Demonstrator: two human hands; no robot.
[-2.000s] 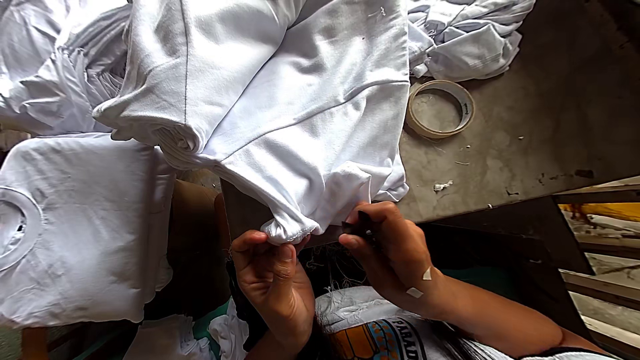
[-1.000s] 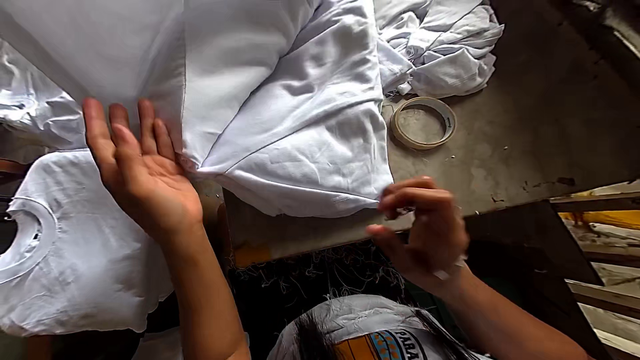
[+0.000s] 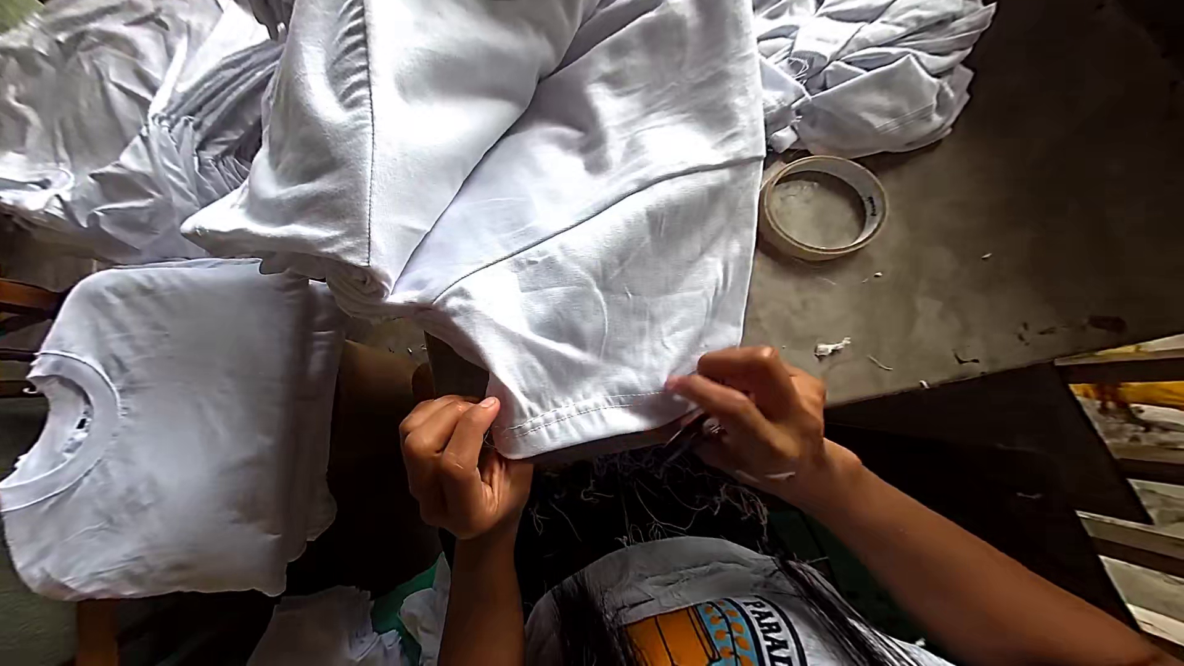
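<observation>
A white fabric garment (image 3: 592, 277) lies spread over the table edge, its stitched sleeve hem hanging toward me. My left hand (image 3: 467, 462) pinches the left corner of that hem between thumb and fingers. At the hem's right end, my right hand (image 3: 758, 412) grips the fabric with thumb and forefinger. A small dark metal tool (image 3: 689, 439), perhaps thread snips, is tucked in the same hand; its shape is mostly hidden by the fingers. Stitching runs in a line along the hem between both hands.
A roll of tape (image 3: 821, 248) and thread scraps rest on the grey table (image 3: 980, 287). Crumpled white cloth (image 3: 869, 83) is behind the roll. Folded white shirts (image 3: 185, 435) are stacked at left, below more white fabric (image 3: 120, 120). Wooden slats (image 3: 1128, 527) stand at right.
One second ago my left hand was open at the left, palm up; now it pinches the hem's corner. The sleeve end has been spread between both hands.
</observation>
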